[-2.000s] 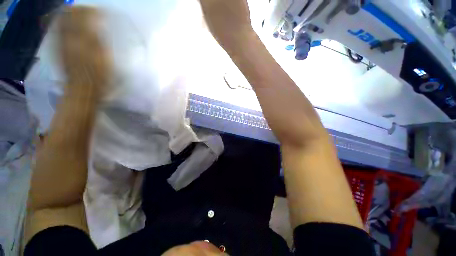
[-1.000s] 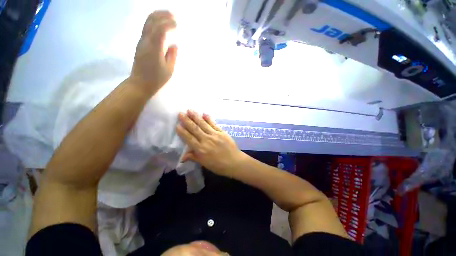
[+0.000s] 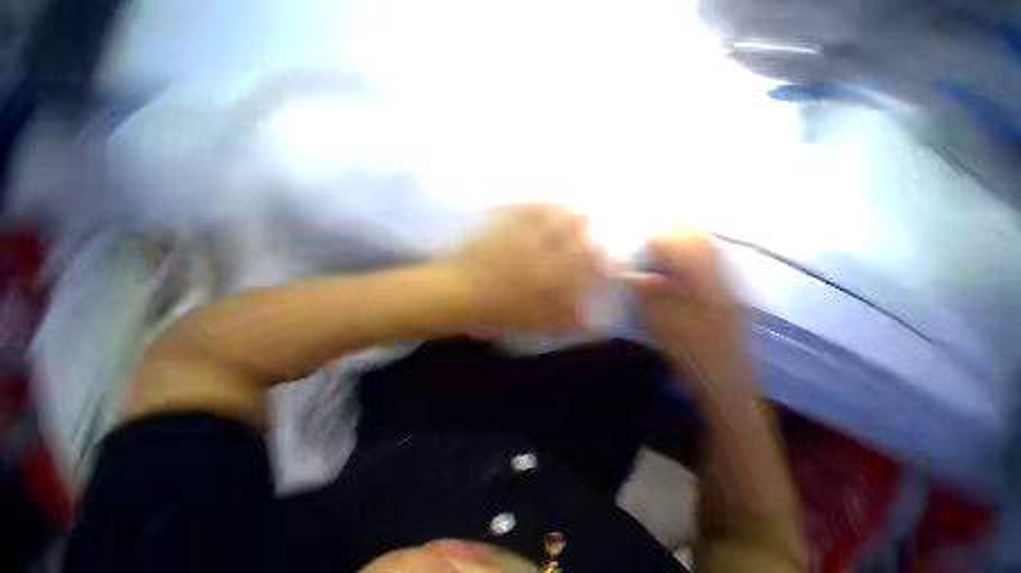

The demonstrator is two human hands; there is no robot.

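The frame is strongly blurred. White cloth [image 3: 325, 146] lies on the brightly lit machine bed and hangs over its front edge at the left. My left hand [image 3: 537, 269] is curled at the front edge of the bed, on a pale bit of cloth between the two hands. My right hand [image 3: 685, 274] is just to the right of it, with its fingers pinched on the same pale bit. Glare hides the cloth's edge and the needle area.
The sewing machine head [image 3: 829, 56] is a blurred grey and blue shape at the upper right. The table's front edge strip [image 3: 851, 375] runs down to the right. A red basket [image 3: 840, 481] is below it. Another red thing [image 3: 22, 336] is at the far left.
The view has shifted and blurred. My left hand has come down from the bed to the front edge. My right hand has lifted off the cloth and moved right; both now meet at a pale bit.
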